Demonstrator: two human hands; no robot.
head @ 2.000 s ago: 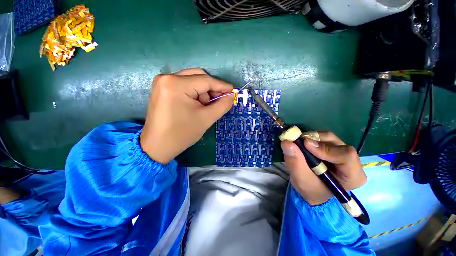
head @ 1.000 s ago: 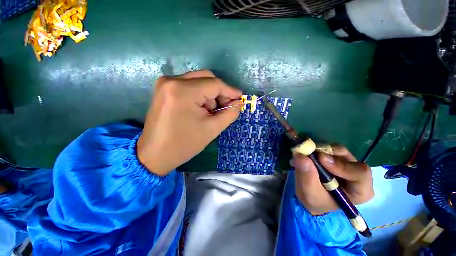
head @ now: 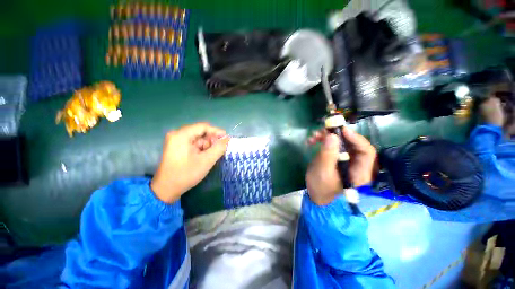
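The blue PCB panel (head: pixel 247 174) lies on the green mat at the near edge, its top row washed out white. My left hand (head: pixel 189 158) is at its upper left corner and pinches thin solder wire (head: pixel 236 128), whose end points up and right. My right hand (head: pixel 340 163) holds the soldering iron (head: pixel 335 122) upright, right of the panel. The iron's tip points up beside the white cylinder, off the panel. The picture is blurred, and flex circuits on the panel cannot be made out.
The orange flex circuit pile (head: pixel 90 106) lies upper left. Behind it are a bare blue panel stack (head: pixel 55 59) and panels with orange strips (head: pixel 148 42). The fume extractor (head: pixel 243 62), white cylinder (head: pixel 308 59) and black station (head: pixel 364 68) stand at the back. A round fan (head: pixel 440 174) and another person's sleeve (head: pixel 494 169) are right.
The view has tilted up and shifted right, showing more of the bench. The iron has lifted from the panel's top edge and swung upright toward the white cylinder. My left hand stays beside the panel.
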